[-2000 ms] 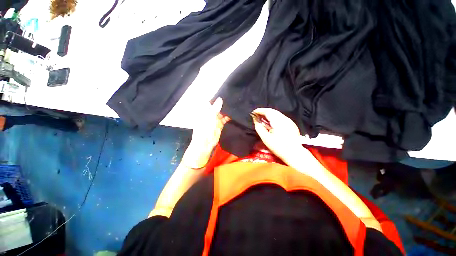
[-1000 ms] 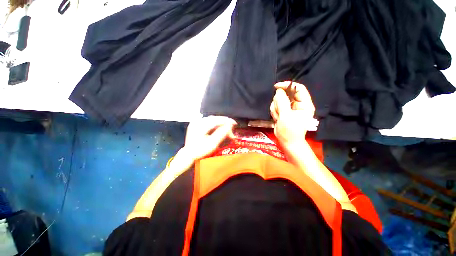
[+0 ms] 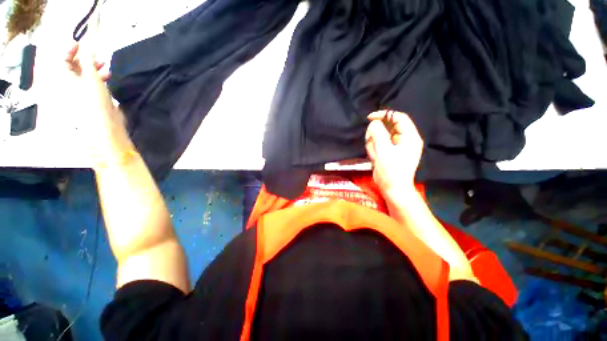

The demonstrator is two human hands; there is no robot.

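A dark garment (image 3: 333,100) lies rumpled on the white table (image 3: 246,126), its lower edge over the table edge at the apron. My right hand (image 3: 396,146) rests over it with fingers curled around a small dark tool, mostly hidden in the palm. My left hand (image 3: 90,66) is stretched out to the upper left, over the table beside a second dark garment piece (image 3: 166,86). It is pale and overexposed, with fingers slightly spread; nothing shows in it.
A black cord loop (image 3: 83,26) lies just above my left hand. Two small black objects, one long (image 3: 27,66) and one squarer (image 3: 24,120), lie at the table's left. A wooden stool or frame (image 3: 556,256) stands at the lower right on the blue floor (image 3: 206,206).
My left hand has left the garment edge near the apron and reached to the upper left. The garment's lower left corner now hangs over the apron. My right hand has barely moved.
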